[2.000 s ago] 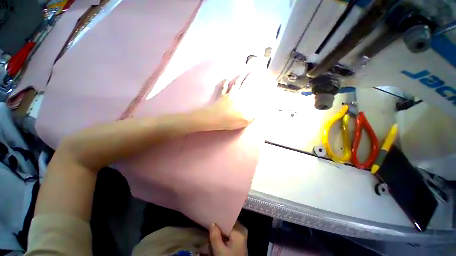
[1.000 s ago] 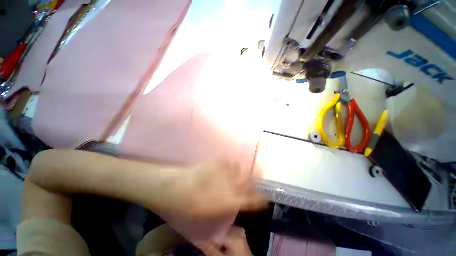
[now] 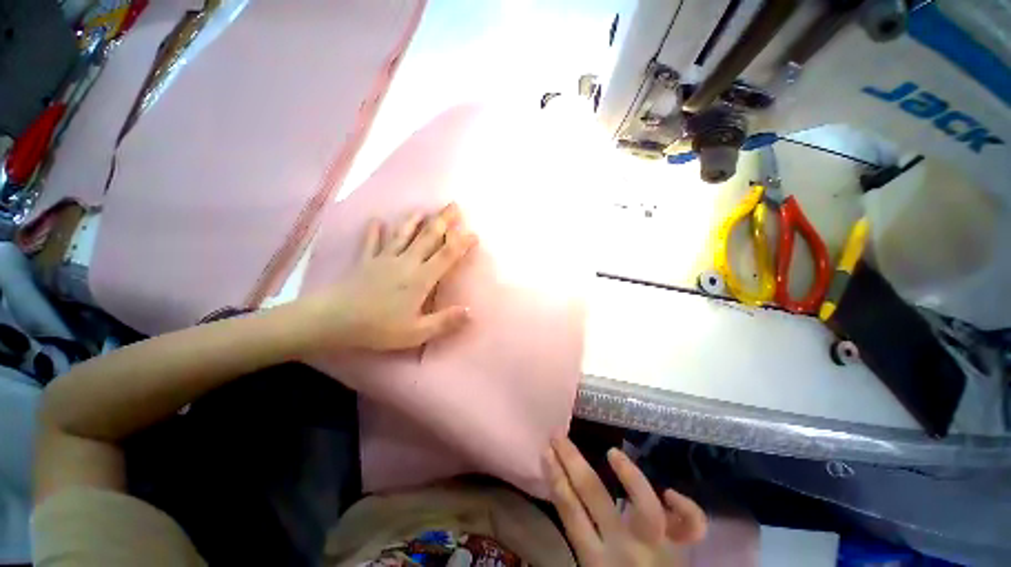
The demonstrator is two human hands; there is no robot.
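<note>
The pink cut panel [image 3: 499,366] lies on the table in front of the needle area and hangs over the front edge. My left hand [image 3: 405,282] lies flat on it with fingers spread. My right hand [image 3: 621,504] is at the panel's lower right corner below the table edge, fingertips touching the cloth, fingers apart. The white sewing machine [image 3: 843,94] stands at right; lamp glare hides its needle and the panel's far part.
A stack of pink panels [image 3: 233,155] lies left. Snips with yellow and red handles [image 3: 800,255], a yellow-handled tool [image 3: 848,260], bobbins [image 3: 711,282] and a black flat case [image 3: 900,349] lie right. Red handles [image 3: 36,144] show far left.
My left hand has moved from the panel's lower right edge up and left, and now lies flat. My right hand has moved right and its fingers have spread.
</note>
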